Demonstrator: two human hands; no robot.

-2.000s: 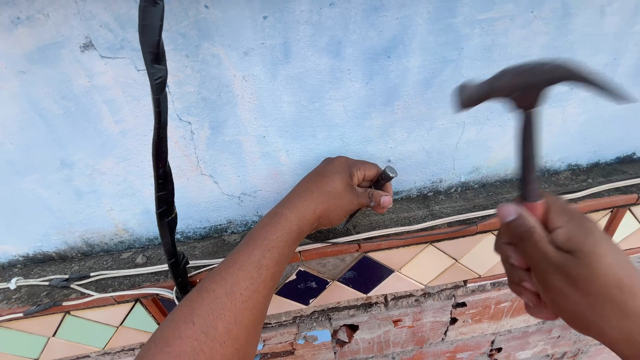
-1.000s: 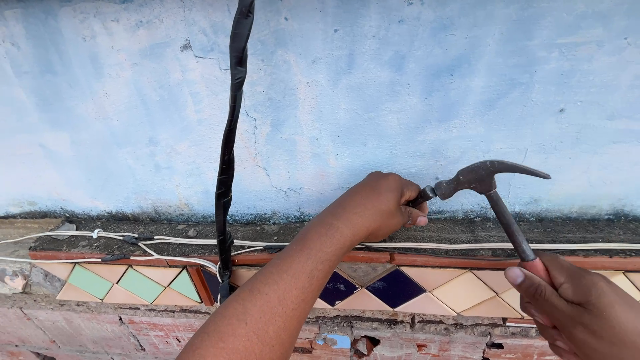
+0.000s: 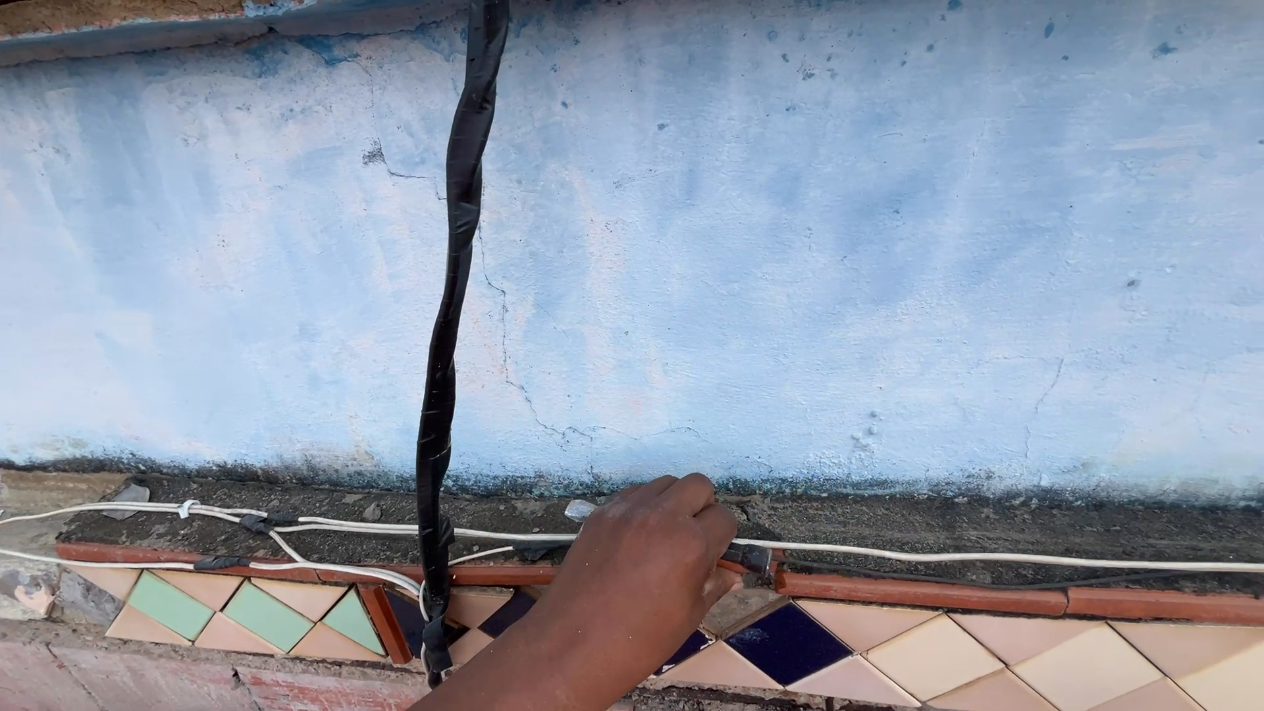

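My left hand point(image 3: 676, 538) reaches down to the ledge, over the dull red trim strip point(image 3: 918, 592) and the white cables point(image 3: 859, 553). Its back faces me and hides most of the fingers, so I cannot tell if it holds anything. Just right of the fingertips, at a break in the trim, is a small dark piece point(image 3: 757, 559); what it is cannot be made out. Below lie diamond-pattern tiles, with a dark blue tile point(image 3: 788, 642) near the wrist. My right hand and the claw hammer are out of view.
A black tape-wrapped cable bundle point(image 3: 449, 296) hangs down left of my hand, in front of the cracked light-blue wall point(image 3: 790, 247). White cables with taped joints run along the rough cement ledge point(image 3: 889, 518). Reddish masonry point(image 3: 316, 689) shows below the tiles.
My right hand and the hammer have left the view. My left hand, which held a short metal rod above the ledge, has come down onto the trim.
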